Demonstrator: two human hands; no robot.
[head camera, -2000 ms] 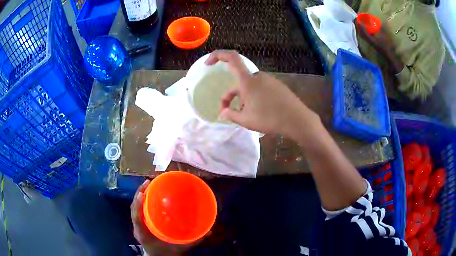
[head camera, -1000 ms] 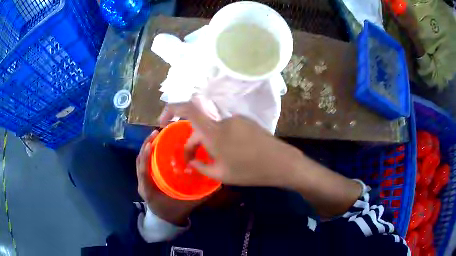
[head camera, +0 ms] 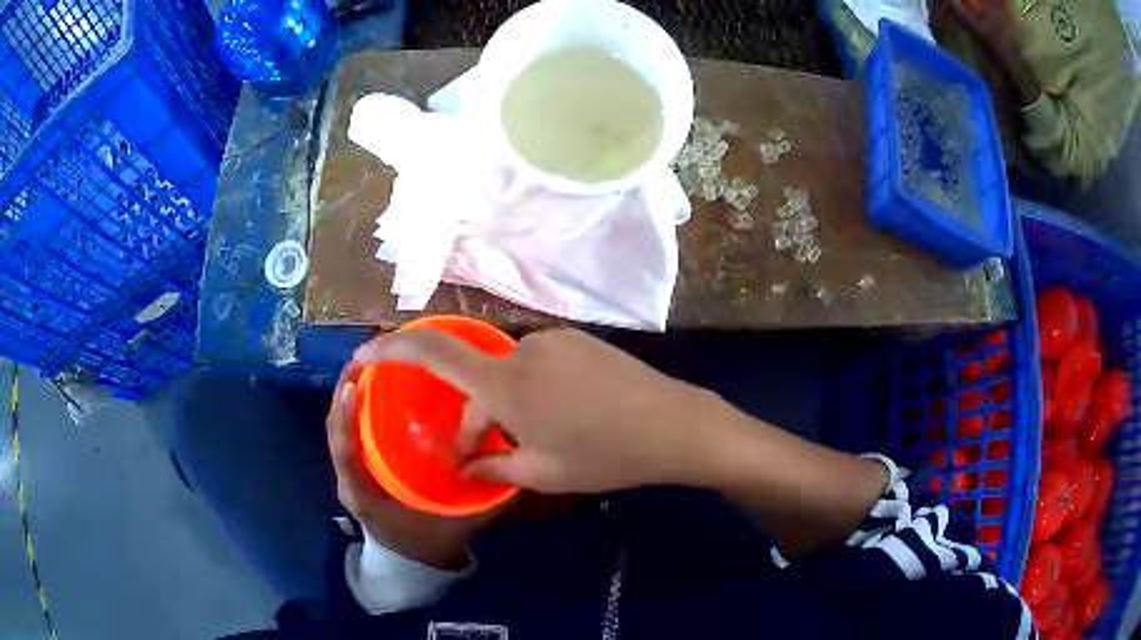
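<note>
An orange shell (head camera: 398, 406) is held open side up near my lap, below the board's front edge. My left hand (head camera: 375, 500) grips the shell from its left side and below. My right hand (head camera: 551, 406) is over the shell, with its thumb and fingers reaching inside and one finger across the rim. Whether the right fingers pinch anything small is hidden. A white bowl (head camera: 676, 75) of cloudy liquid stands on the board above a crumpled white cloth (head camera: 576, 256). Small clear plastic parts (head camera: 795, 228) lie scattered right of the bowl.
A brown board (head camera: 876, 294) bears the bowl. A blue tray (head camera: 882, 150) sits at its right end. A blue crate (head camera: 1029, 413) of orange shells stands at right. Blue crates (head camera: 113, 213), a shiny blue ball (head camera: 275, 44) and a clear disc (head camera: 287, 264) are at left. A person's sleeve (head camera: 1070, 94) shows top right.
My right hand has moved from above the bowl down into the shell. The bowl and board appear higher in view than two seconds ago. My left hand still holds the shell.
</note>
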